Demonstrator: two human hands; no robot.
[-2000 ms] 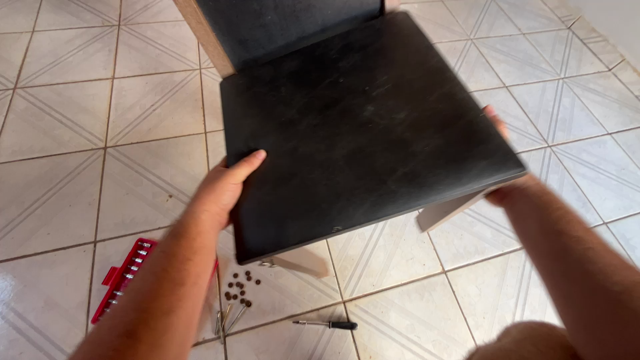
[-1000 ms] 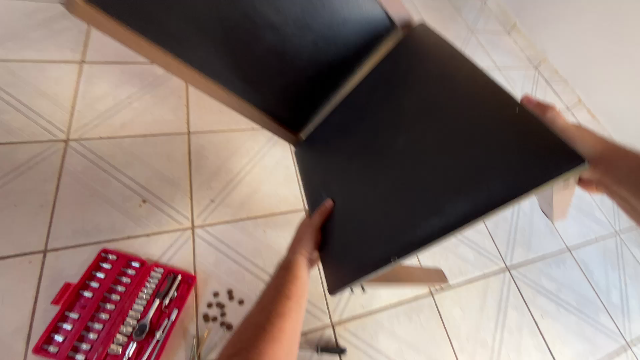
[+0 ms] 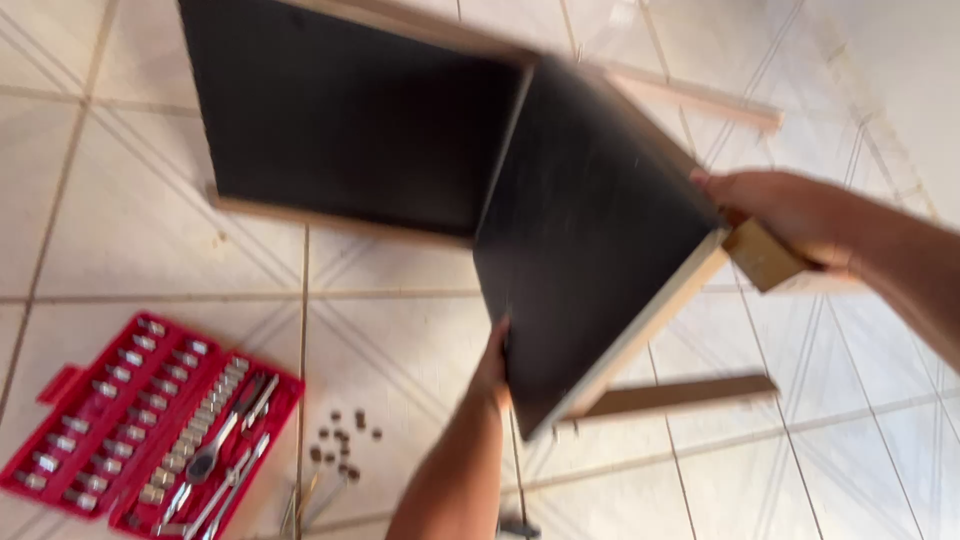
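Note:
A wooden chair with a black seat (image 3: 592, 232) and a black backrest (image 3: 345, 120) is tilted over onto its side, its backrest toward the upper left. My left hand (image 3: 491, 367) grips the near left edge of the seat, the fingers hidden beneath it. At the right, my right hand (image 3: 772, 202) holds the seat's right corner beside the top of a wooden leg (image 3: 765, 255). Another wooden leg (image 3: 675, 396) points right below the seat, and a further one (image 3: 697, 97) shows behind it.
An open red socket set case (image 3: 105, 450) with a ratchet and several sockets lies on the tiled floor (image 3: 150, 225) at the lower left. Small dark round pieces (image 3: 343, 442) lie beside it. A dark tool handle (image 3: 517, 526) shows at the bottom edge. A wall (image 3: 915, 67) stands at upper right.
Both hands have turned and tipped the chair, so its backrest now points left and its seat slopes steeply. The view has shifted, showing more of the red case.

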